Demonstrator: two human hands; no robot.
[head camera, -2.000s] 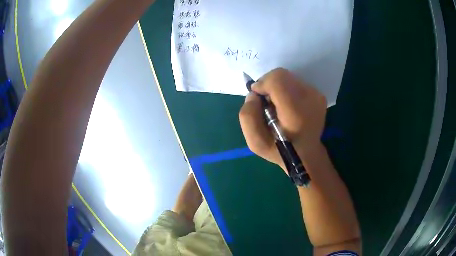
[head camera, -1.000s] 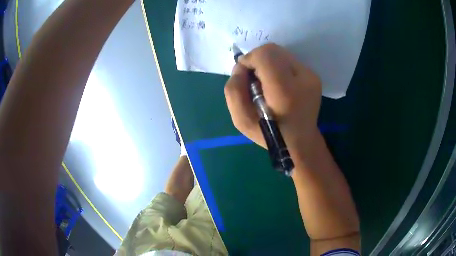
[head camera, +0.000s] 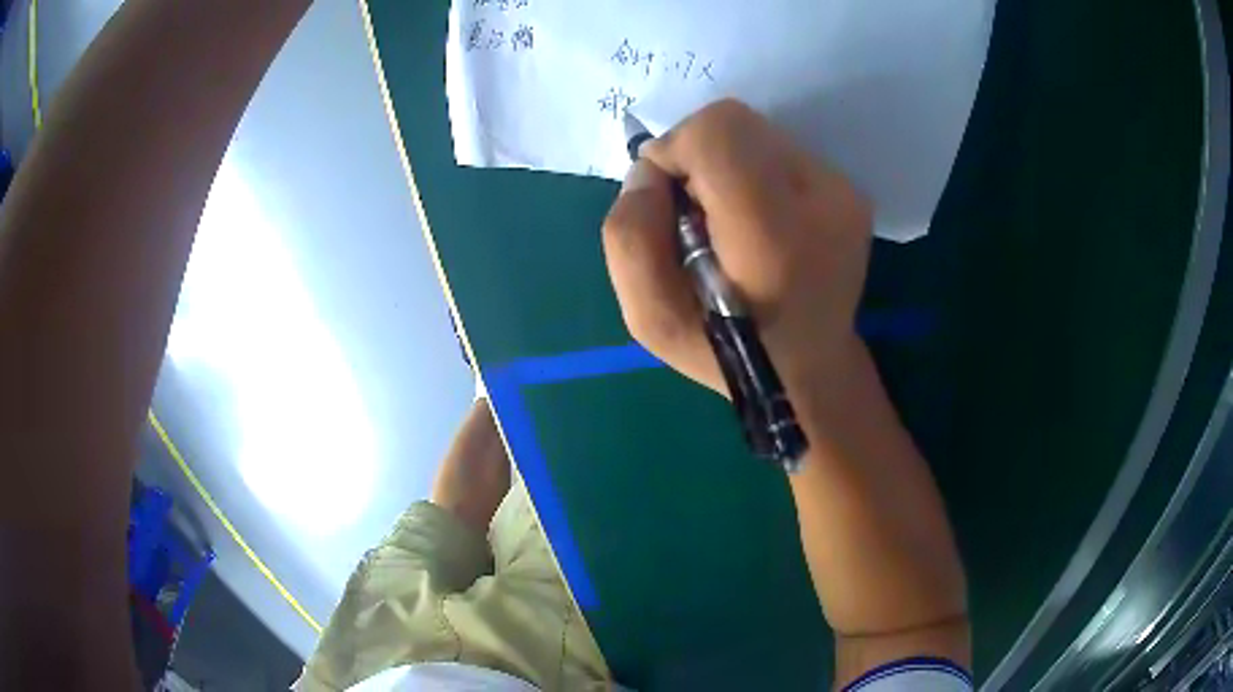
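Note:
A white sheet of paper (head camera: 865, 81) lies on the green bench top (head camera: 636, 500), its upper part cut off by the top edge. Short handwriting runs down its left side, with a line and a newer mark near the middle. My right hand (head camera: 757, 243), bare, grips a dark pen (head camera: 737, 345) with a silvery section; its tip touches the paper at the newer mark. My left forearm (head camera: 108, 270) crosses the left side; the left hand is beyond the top edge, out of the picture.
Blue tape (head camera: 541, 473) forms a corner on the bench. The bench edge runs down the left, beside my light trousers (head camera: 419, 581). Grey floor (head camera: 311, 270) with a yellow line (head camera: 216, 514) and a blue object (head camera: 169, 554) lie left. A metal rail (head camera: 1149, 433) curves along the right.
The paper now sits higher in the picture. The pen tip has moved from below the written line onto the paper at left, and new strokes show there.

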